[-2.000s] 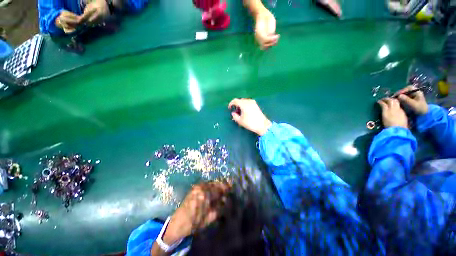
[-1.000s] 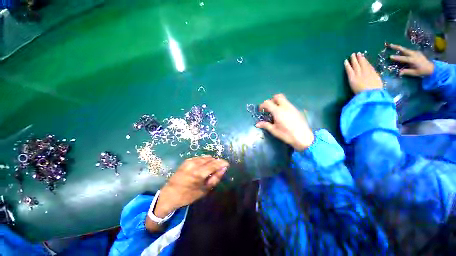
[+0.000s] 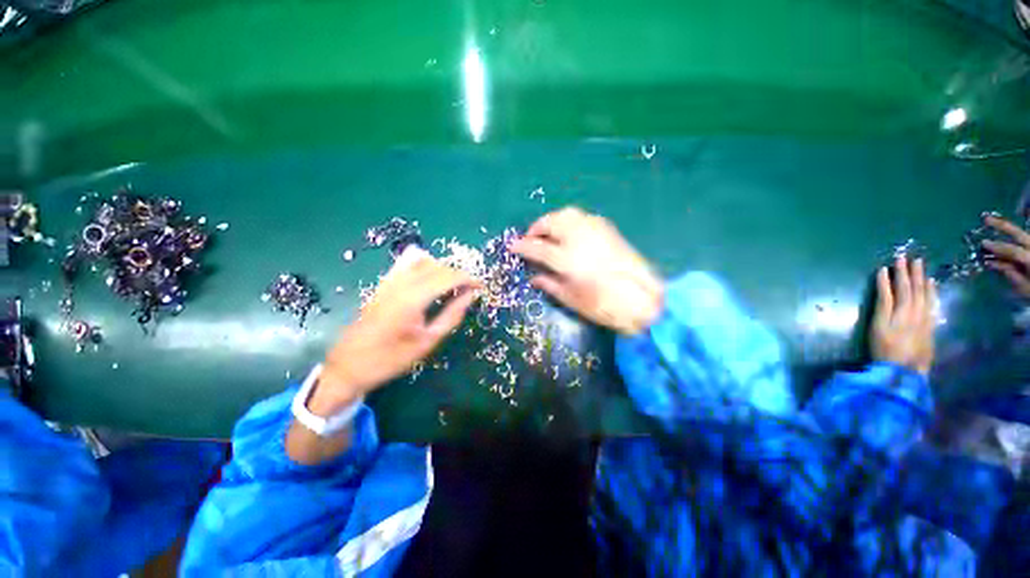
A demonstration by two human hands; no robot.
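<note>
A heap of small silver-white and dark ring pieces (image 3: 497,296) lies on the green surface between my hands. My left hand (image 3: 390,322), slightly blurred, is over the heap's left side, thumb and fingers apart, with nothing visible between them. My right hand (image 3: 593,271) is at the heap's right side, its fingertips over dark pieces; whether it grips one cannot be told. A small dark cluster (image 3: 395,234) lies just behind my left hand. Small yellowish and silver bits (image 3: 514,359) are scattered in front of the heap.
A large dark heap with rings (image 3: 141,254) lies far left, and a smaller dark cluster (image 3: 291,295) lies between it and my left hand. A pale open ring (image 3: 648,150) lies behind my right hand. Another person's hand (image 3: 904,316) is at silver pieces on the right.
My right hand has come from the dark pieces right of the heap to the heap itself. My left hand has opened and reached further over the heap. The view has shifted.
</note>
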